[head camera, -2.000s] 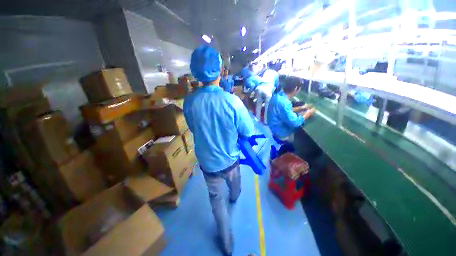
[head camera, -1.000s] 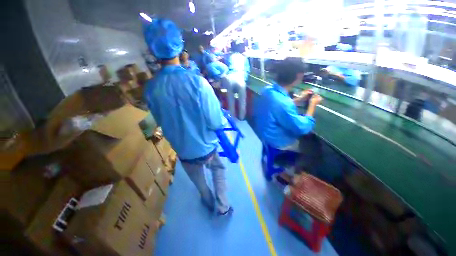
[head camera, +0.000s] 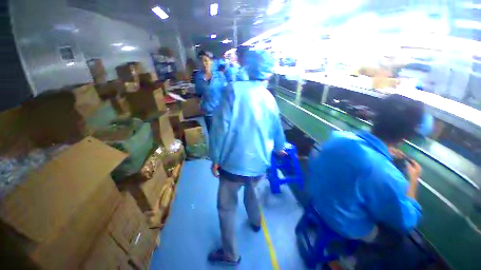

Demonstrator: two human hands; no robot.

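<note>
Neither of my hands is in view. Nearest in front of me, a person in a blue smock and cap (head camera: 248, 121) stands in the aisle with their back to me and holds a blue plastic stool (head camera: 285, 171) at their right side. At the right, a seated worker in a blue smock (head camera: 358, 182) bends towards the green conveyor belt (head camera: 443, 205), hands raised near its edge. What those hands hold is too blurred to tell. At the lower left is an open brown carton (head camera: 63, 190) with its flap up.
Cartons line the left side, with a green woven sack (head camera: 129, 145) around some. The blue floor (head camera: 190, 211) has a yellow line (head camera: 268, 237). Another person (head camera: 210, 87) faces this way farther down the aisle. A white shelf (head camera: 364, 87) runs above the belt.
My view has moved forward along the aisle. The seated worker now appears nearer, and the red stool has left the view. The standing person still carries the blue stool and now appears closer to the belt.
</note>
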